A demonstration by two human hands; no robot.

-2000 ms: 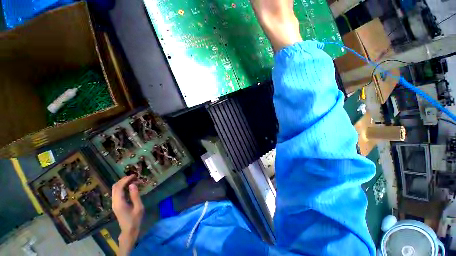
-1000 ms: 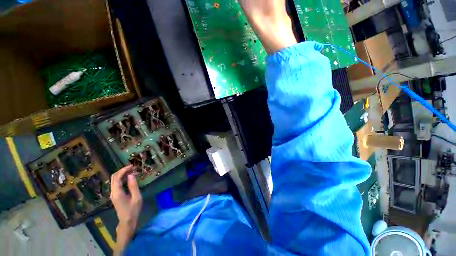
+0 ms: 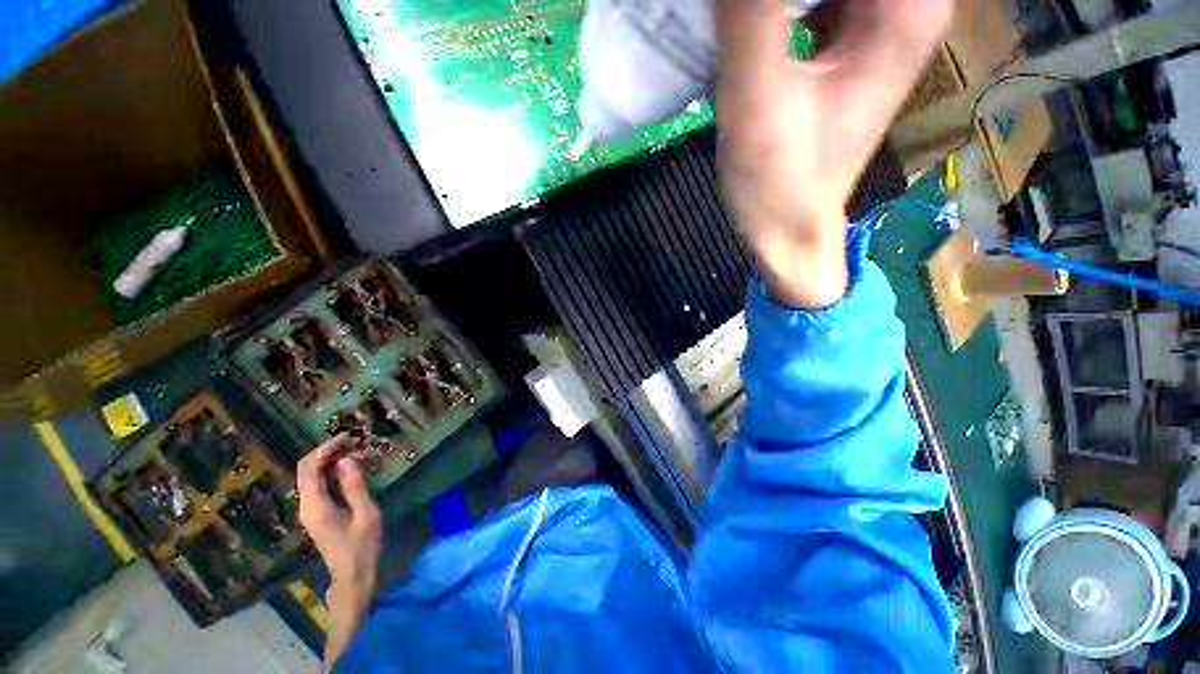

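My right hand (image 3: 823, 145), bare and blurred, is raised at top centre over the green board panel (image 3: 487, 79). It holds a white bottle (image 3: 645, 66), whose pointed end is toward the panel; the fingers' exact hold is hard to see. The shiny panel lies on a black tray (image 3: 349, 145). My left hand (image 3: 342, 507), bare, is at lower left with fingers apart and nothing visible in it. Its fingertips are at the near edge of the grey-green carrier fixture (image 3: 382, 362), which has four openings with brown clamps.
A cardboard box (image 3: 230, 296) at left contains green strips (image 3: 198, 263) and a white tube (image 3: 154, 259). An orange-brown carrier (image 3: 204, 507) lies beside the first. A ribbed black rack (image 3: 632, 250) adjoins the conveyor rail (image 3: 678, 441). At right are a wooden stand (image 3: 1007, 274), blue hose (image 3: 1105, 274) and round fan (image 3: 1099, 583).
My right hand has come back from over the panel, closer to the camera, and the white bottle now shows in it. More of the ribbed rack is visible. My left hand has barely moved.
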